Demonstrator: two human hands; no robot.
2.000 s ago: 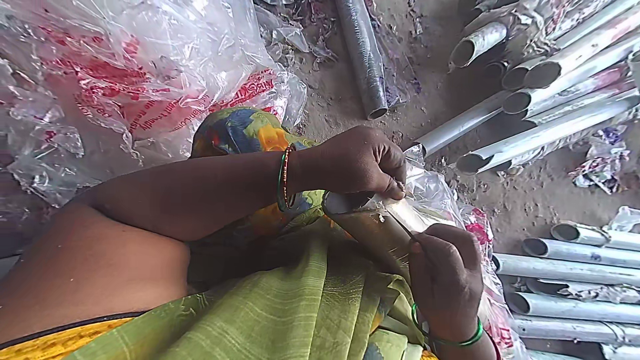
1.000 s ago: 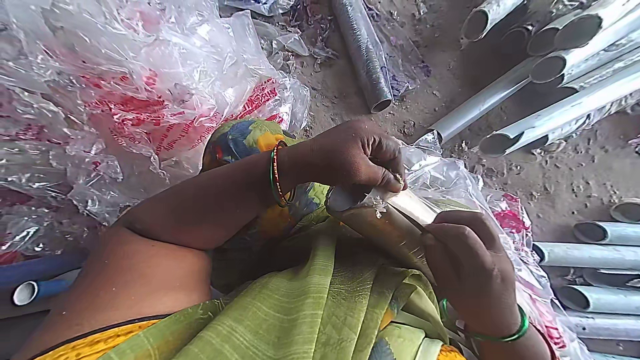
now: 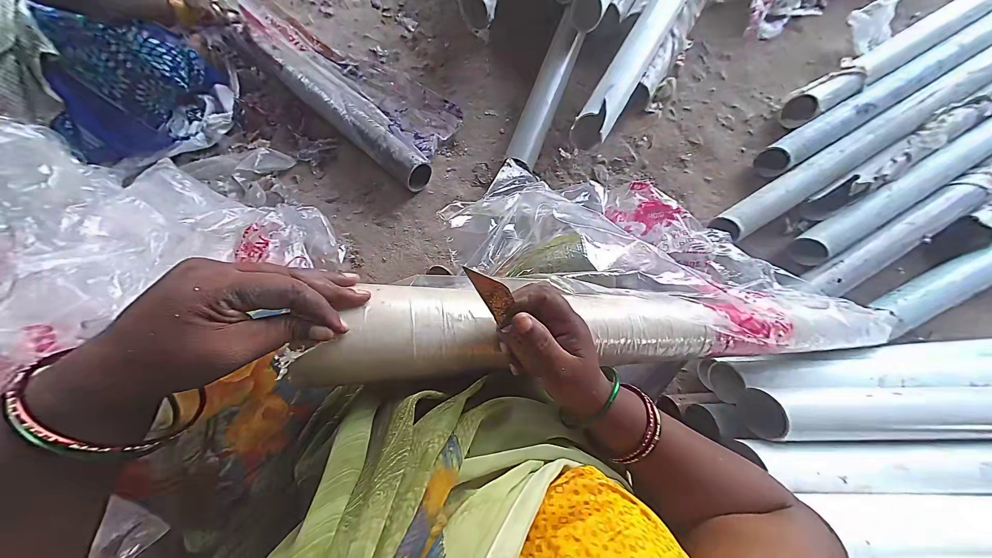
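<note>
A pale tube [image 3: 426,329] wrapped in clear film lies across my lap. My left hand [image 3: 225,318] rests with its fingertips on the tube's left end, beside a torn bit of film or lining. Between the thumb and fingers of my right hand [image 3: 550,333] is a thin, pointed, rusty metal blade [image 3: 490,296], its tip pointing up and left above the tube. Clear plastic film with red print [image 3: 659,225] bunches behind the tube and covers its right end. Whether the blade touches the tube I cannot tell.
Several grey tubes [image 3: 891,147] lie at the upper right, and more whitish tubes [image 3: 891,415] at the lower right. Crumpled clear plastic [image 3: 147,232] is heaped at the left. One wrapped tube [image 3: 333,101] lies on the dirt ground near another person's arm [image 3: 124,11] and blue cloth.
The view has shifted. My hands, close together at the tube's end before, are now apart, with my left hand's fingers spread more. The blade in my right hand now shows plainly, and the tube lies more level.
</note>
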